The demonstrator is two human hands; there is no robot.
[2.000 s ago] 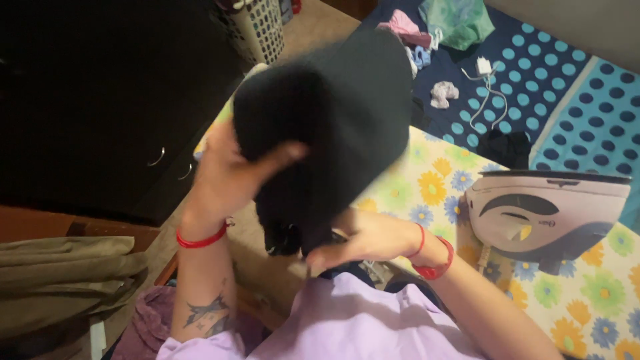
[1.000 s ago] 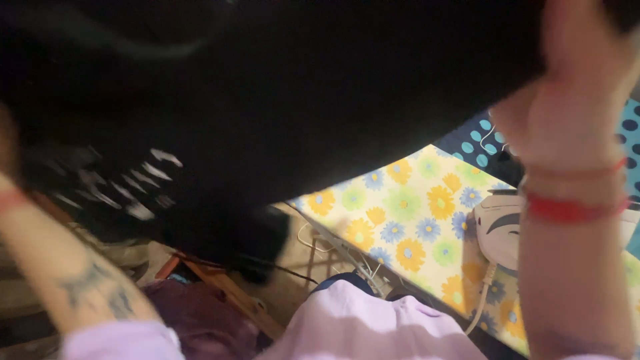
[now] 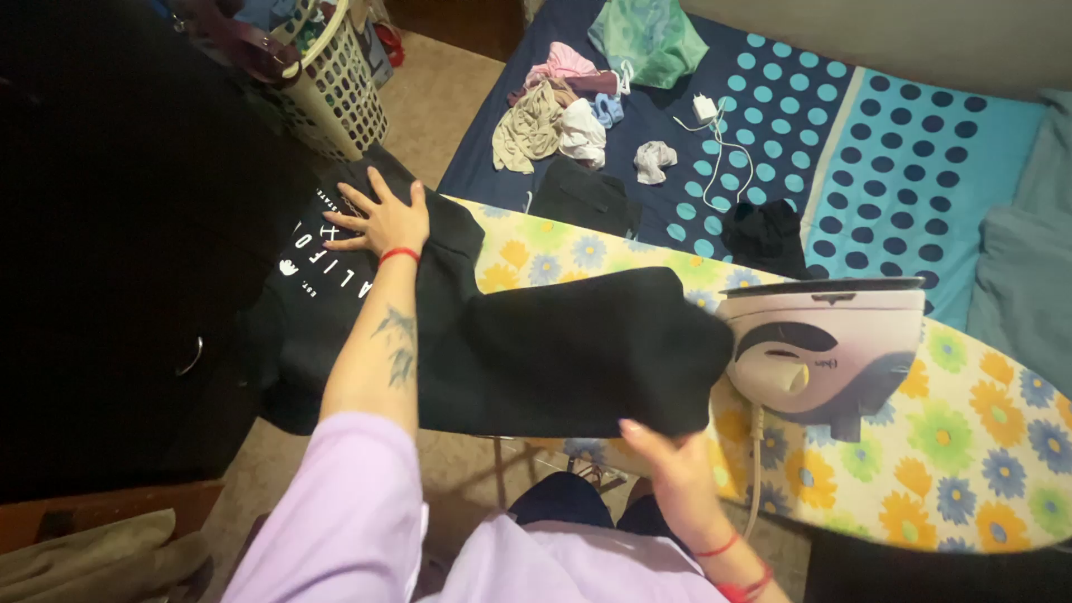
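Observation:
A black printed garment (image 3: 536, 352) lies spread over the left part of a flower-patterned ironing board (image 3: 837, 477), and its printed end hangs toward the dark cabinet. My left hand (image 3: 381, 218) presses flat on it beside the white lettering, fingers spread. At the garment's lower right corner is my right hand (image 3: 674, 469), thumb up against the edge; whether the fingers grip the cloth beneath is hidden. A clothes iron (image 3: 825, 352) in pale and grey tones rests on the board just right of the garment, its cord running down over the near edge.
Beyond the board, a bed (image 3: 904, 176) with dotted bedding holds small clothes (image 3: 532, 126), a green plastic bag (image 3: 649, 42), a white charger (image 3: 704, 108) with cable and black cloth (image 3: 762, 239). A laundry basket (image 3: 339, 92) stands at the upper left, near a dark cabinet (image 3: 126, 251).
The black garment was bunched up, then held up and spread between both hands; now it lies on the board. My left hand has come to rest on top of it.

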